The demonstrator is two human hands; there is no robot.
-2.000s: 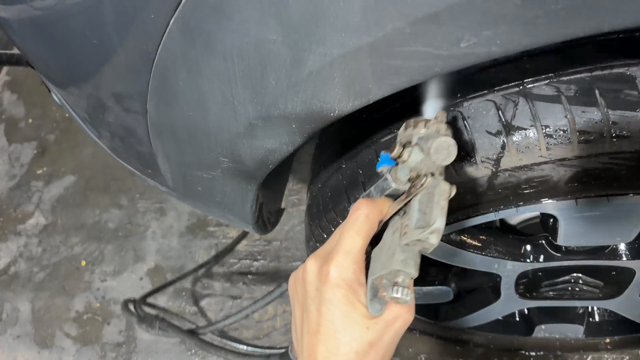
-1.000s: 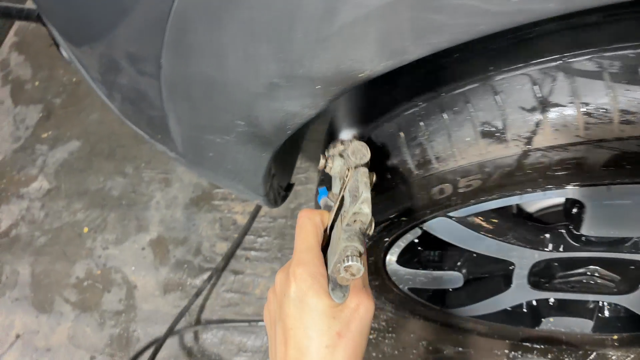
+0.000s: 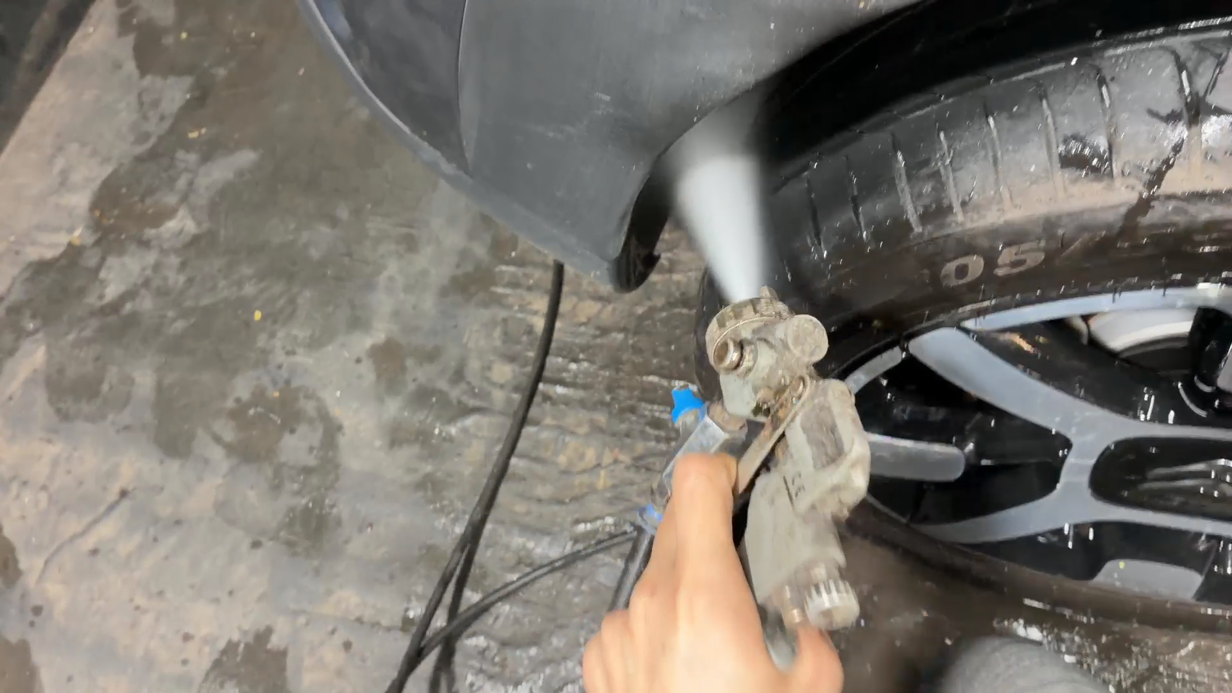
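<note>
My left hand (image 3: 698, 587) reaches up from the bottom edge and is closed on a worn, grey metal spray gun (image 3: 804, 452), its index finger at the trigger lever. A fitting with a blue tap (image 3: 686, 404) sits to the left of the gun. A white cone of spray (image 3: 727, 217) leaves the nozzle upwards, towards the gap between a dark bumper (image 3: 577, 115) and a wet car tyre (image 3: 1001, 173). The gun's lower part overlaps the left edge of the alloy wheel (image 3: 1059, 414) in the view. My right hand is out of view.
A black hose (image 3: 520, 414) hangs below the bumper's lower corner and loops over the wet, stained floor (image 3: 192, 385). Another stretch of hose runs towards the gun. Grey fabric (image 3: 1015, 666) shows at the bottom, beneath the wheel.
The gun first pointed at the wheel arch above the tyre, then at the bumper's corner; it now stands lower, away from that corner. The spray plume shows much longer than before.
</note>
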